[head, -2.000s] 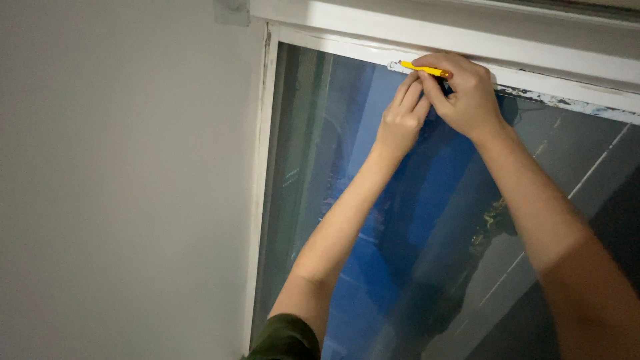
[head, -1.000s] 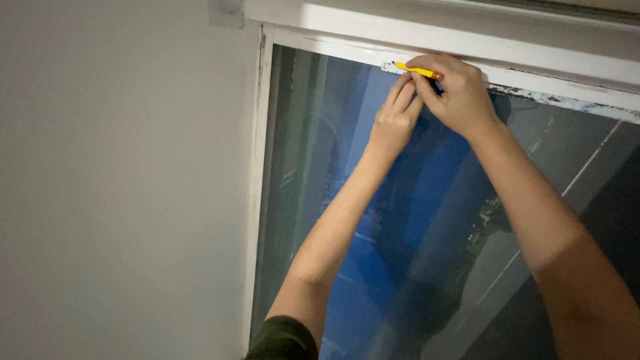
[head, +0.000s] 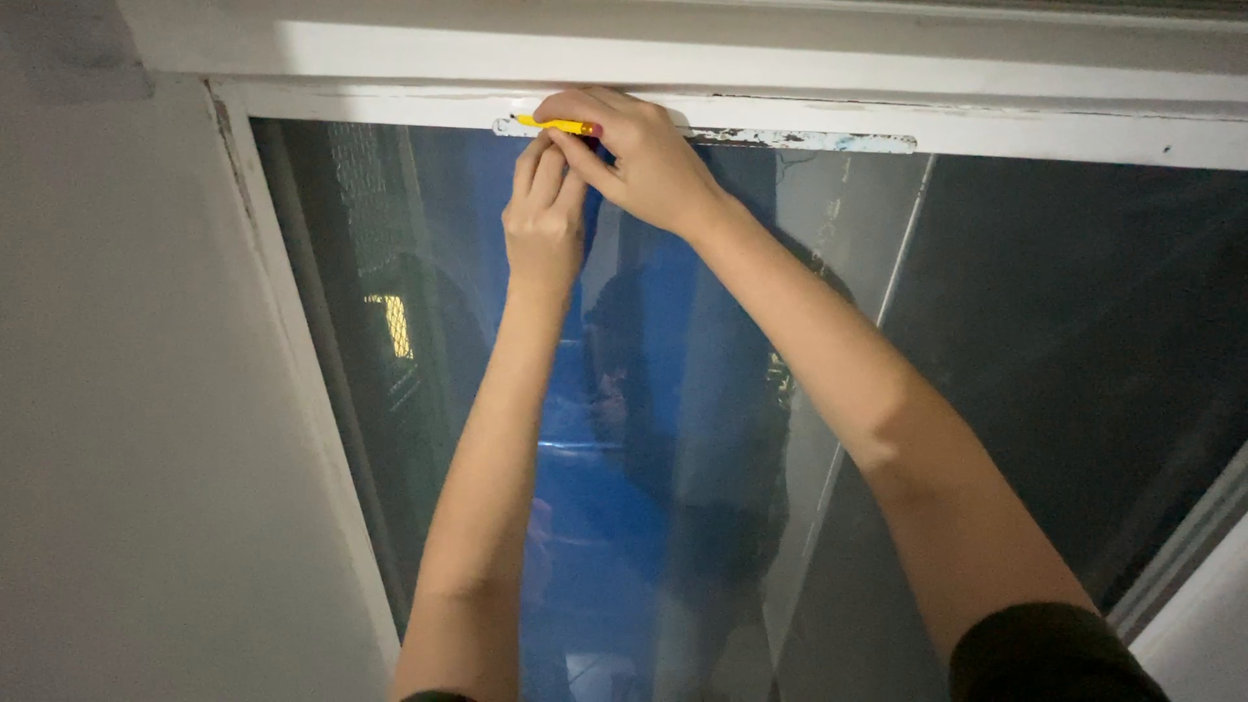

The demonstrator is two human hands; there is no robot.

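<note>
My right hand grips a short yellow pencil with a dark tip pointing left and a reddish end at the fingers. The pencil lies along the top of a white window frame, over the left part of a narrow metal strip with worn, flaked paint. Just below the pencil is my left hand, raised with its fingertips at the strip's lower edge and touching or close to my right fingers. Whether its fingertips hold anything is hidden.
Dark glass with blue reflections spans the area behind my arms. A plain wall borders the frame on the left. Above the frame runs a white ledge, and a grey patch marks the upper left corner.
The view has shifted, now showing more of the window's right side. Both hands stay at the top frame, with the pencil still in my right hand.
</note>
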